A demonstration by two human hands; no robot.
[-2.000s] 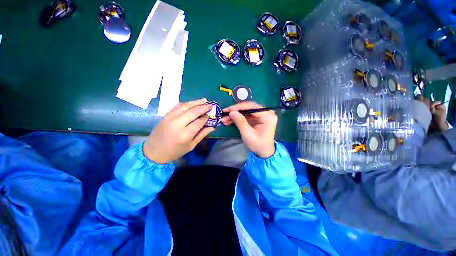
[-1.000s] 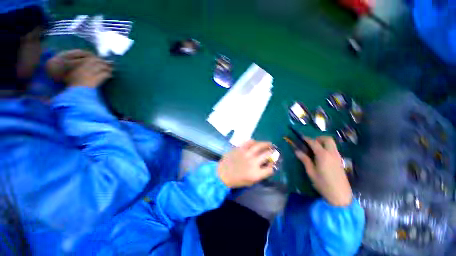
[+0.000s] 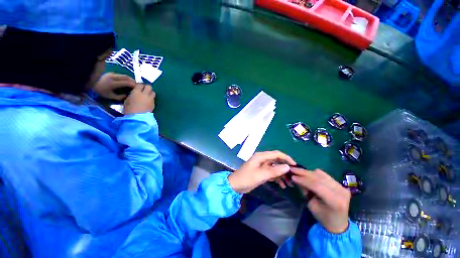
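Note:
My left hand [image 3: 262,172] holds a small dark round watch housing [image 3: 287,175] between thumb and fingers, near the bench's front edge. My right hand [image 3: 324,195] meets it from the right, its fingertips closed at the same piece. The fingers hide most of the housing, and I cannot make out the tweezers. Several open housings with white squares and yellow parts [image 3: 301,131] lie beyond my right hand. White adhesive strips [image 3: 250,121] lie beyond my left hand.
A clear blister tray stack [image 3: 398,126] with displays stands at right. A person in blue [image 3: 75,151] works at left by a patterned sheet [image 3: 151,61]. Two small groups of round parts [image 3: 233,97] [image 3: 204,77] lie beyond the strips. A red bin [image 3: 328,22] is at the far side.
The view has swung left, bringing in the neighbour and red bin. My right hand left the housing with the dark tweezers, then came back to it. The display near my hands is out of sight.

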